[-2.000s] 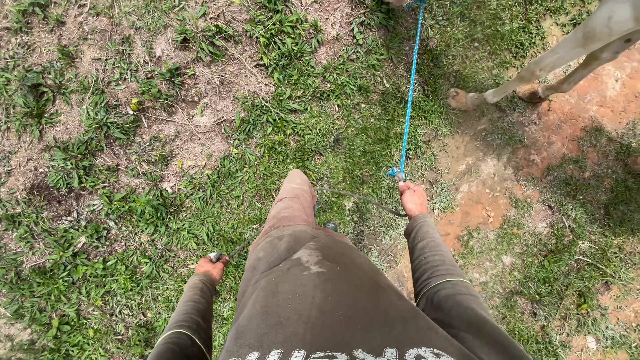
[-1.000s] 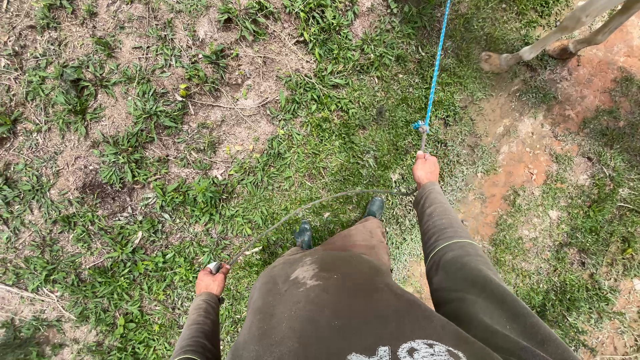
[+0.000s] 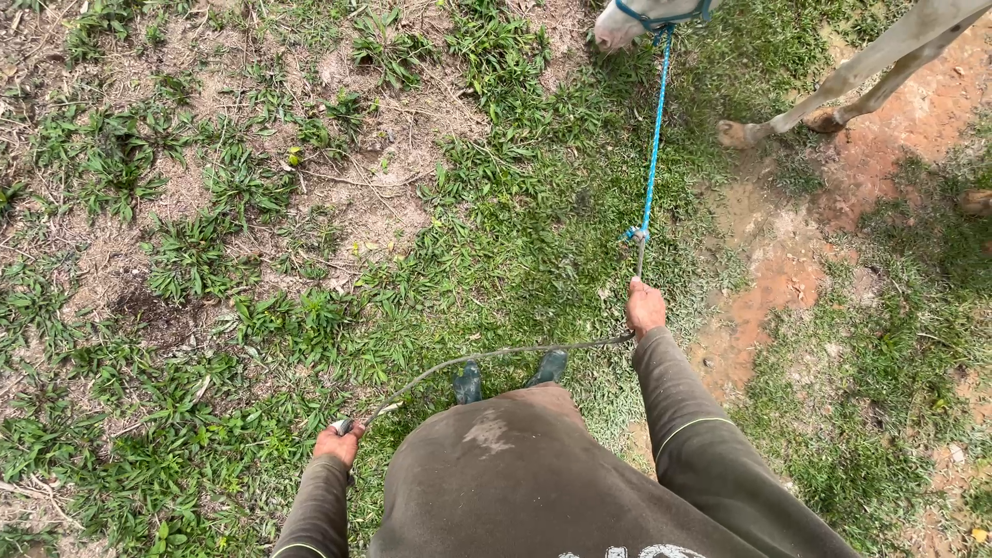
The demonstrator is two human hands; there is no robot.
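Observation:
My right hand [image 3: 645,308] is closed around a grey rope [image 3: 508,351], just below the knot that joins it to a blue rope [image 3: 656,139]. The blue rope runs up, taut, to a teal halter [image 3: 666,18] on a pale horse [image 3: 620,27], whose muzzle is low over the grass at the top. From my right hand the grey rope sags in a curve to my left hand [image 3: 339,445], which grips its other end along with a small pale and dark item that I cannot make out.
Two pale horse legs [image 3: 806,108] stand at the upper right on reddish bare soil [image 3: 783,287]. Part of another hoof [image 3: 976,202] shows at the right edge. My dark boots [image 3: 467,384] are on grass below the rope. Weeds and dry twigs cover the left side.
The horse's head and halter have come into view at the top. The boots, hidden two seconds ago, show now. Both hands keep their hold on the grey rope.

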